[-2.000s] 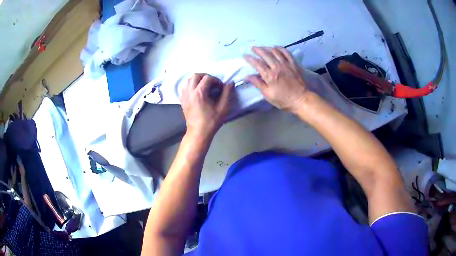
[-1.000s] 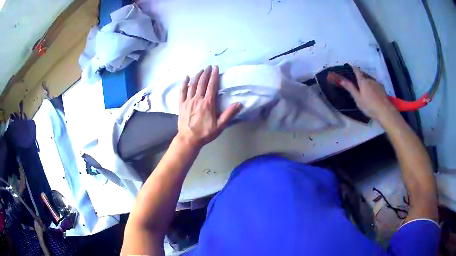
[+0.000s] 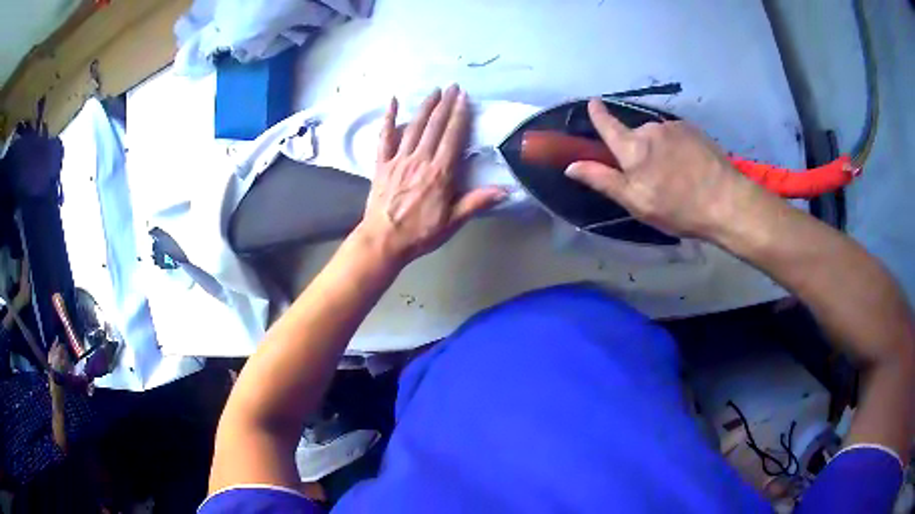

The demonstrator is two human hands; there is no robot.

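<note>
A pale grey-white garment piece (image 3: 346, 131) is drawn over the dark grey padded board (image 3: 301, 206), whose rounded left end shows bare. My left hand (image 3: 419, 191) lies flat on the cloth with its fingers a little apart, palm down. My right hand (image 3: 657, 171) holds the iron by its reddish-brown handle (image 3: 562, 149). The black pointed iron (image 3: 592, 216) sits on the cloth just right of my left hand, its tip toward that hand. The iron hides the cloth under it.
A crumpled pale bundle (image 3: 263, 28) and a blue block (image 3: 244, 98) are at the table's far left. An orange-red tube (image 3: 803, 181) runs right from the iron. White cloth (image 3: 112, 231) hangs at left. Part of another person, an arm (image 3: 58, 402), shows at lower left.
My right hand left the cloth, took hold of the iron and brought it left onto the garment. My left hand opened from a curled pose and now lies flat. The view has shifted slightly.
</note>
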